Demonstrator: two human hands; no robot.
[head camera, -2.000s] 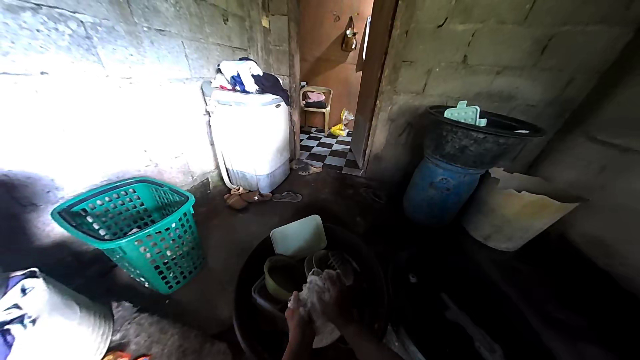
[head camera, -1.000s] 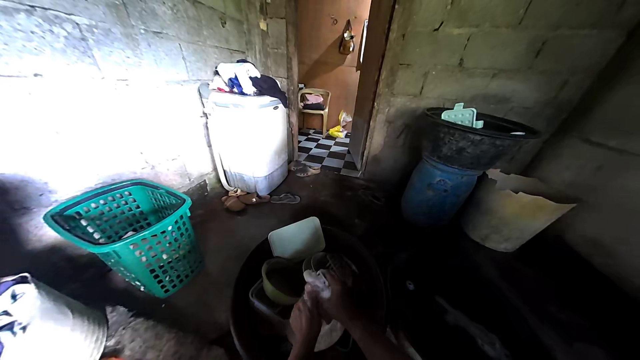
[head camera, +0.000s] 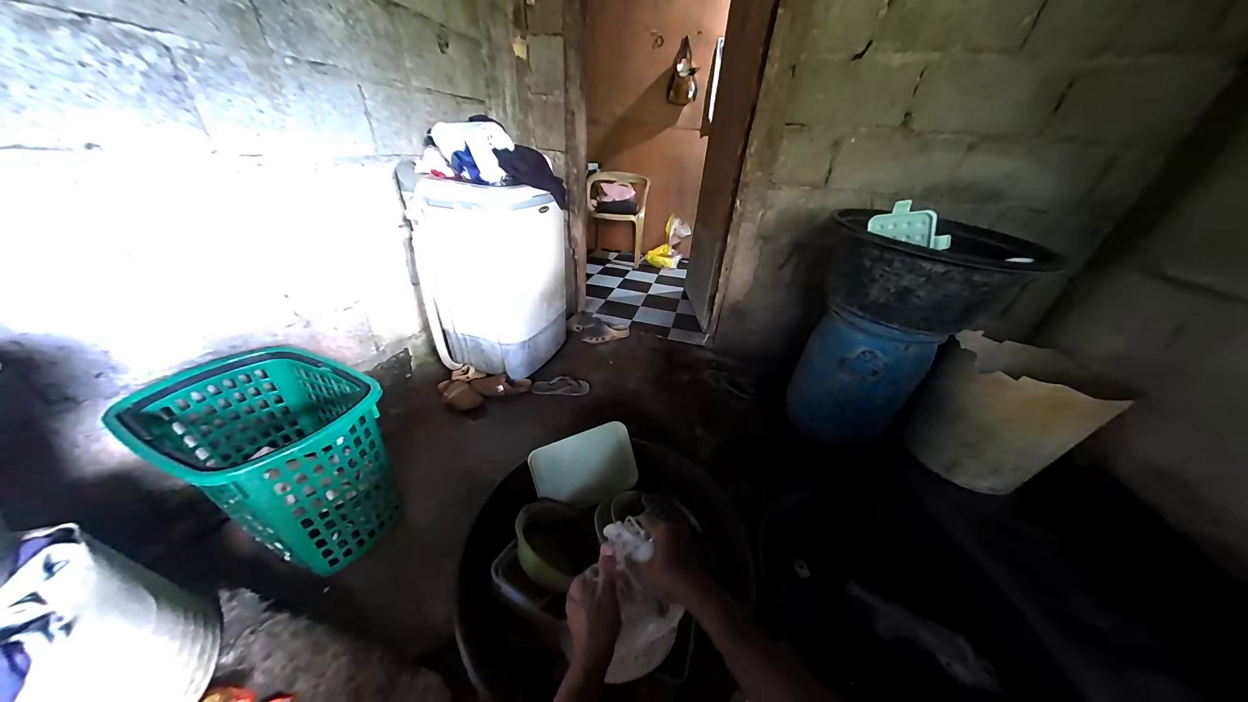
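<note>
Both hands are over a large dark round basin (head camera: 473, 585) at the bottom centre. My left hand (head camera: 593, 600) holds the lower left side of a whitish, translucent plastic bag (head camera: 639, 595). My right hand (head camera: 668, 556) grips its bunched, pale upper end. Under the bag lies a pale round item (head camera: 639, 663), partly hidden. Beside the hands, inside the basin, stand a greenish bowl (head camera: 548, 546) and a clear container (head camera: 515, 585). A pale rectangular lid or tray (head camera: 583, 464) leans at the basin's far edge.
A green laundry basket (head camera: 331, 487) stands at left, with a white bucket of clothes (head camera: 146, 624) nearer. Behind are a white washing machine (head camera: 492, 273) topped with clothes and some footwear (head camera: 468, 390). A blue drum (head camera: 858, 375) under a black tub (head camera: 907, 292) and a broken pale container (head camera: 1004, 419) stand right.
Both hands stay together over the basin. The white material between them has shifted, and more of the translucent bag shows below the hands than one second ago.
</note>
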